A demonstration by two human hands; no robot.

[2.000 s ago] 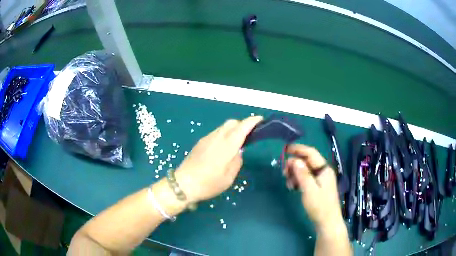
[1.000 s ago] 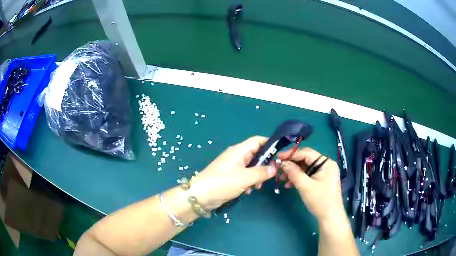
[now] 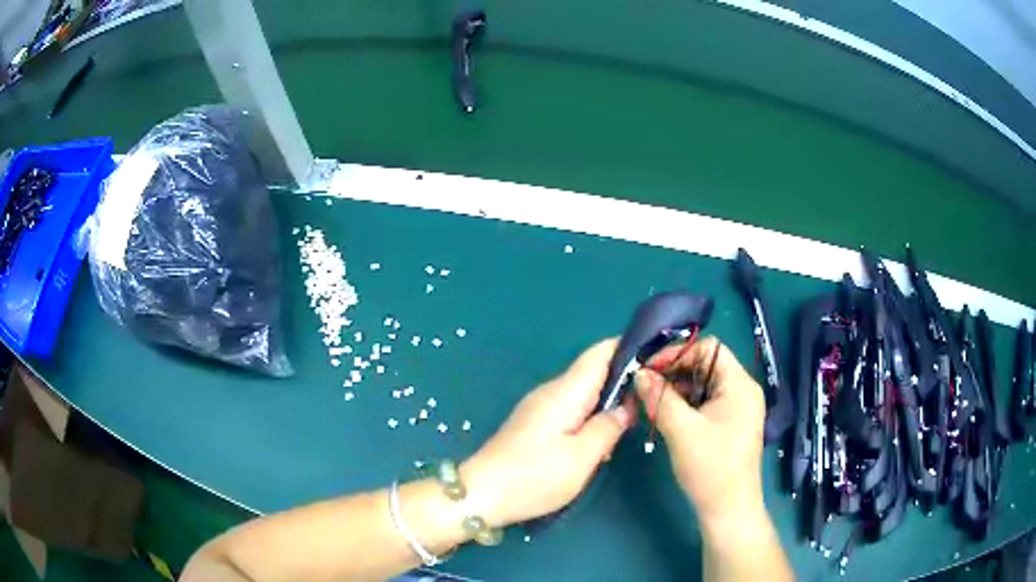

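Note:
My left hand (image 3: 557,438) is closed around the body of a black device half-assembly (image 3: 670,309), held above the bench with its curved head pointing up and right. Its open side shows a silver strip and red lead wires (image 3: 678,347). My right hand (image 3: 713,421) is at the open side and pinches the red wires between thumb and finger. A slim dark tool, perhaps tweezers (image 3: 711,370), lies across its fingers. A tiny white piece (image 3: 649,448) hangs just below the fingertips. The device's tail is mostly hidden by my left hand.
Small white pieces (image 3: 327,290) lie heaped and scattered left of my hands. A clear bag of black parts (image 3: 205,250) and a blue bin (image 3: 57,284) are at left. Black assemblies (image 3: 886,398) are piled at right. Beyond the white rail (image 3: 511,209), a single device (image 3: 465,63) lies on the conveyor.
The device was turned from its outer side to its open side, and my right hand took hold of the red wires. The device on the conveyor has shifted left.

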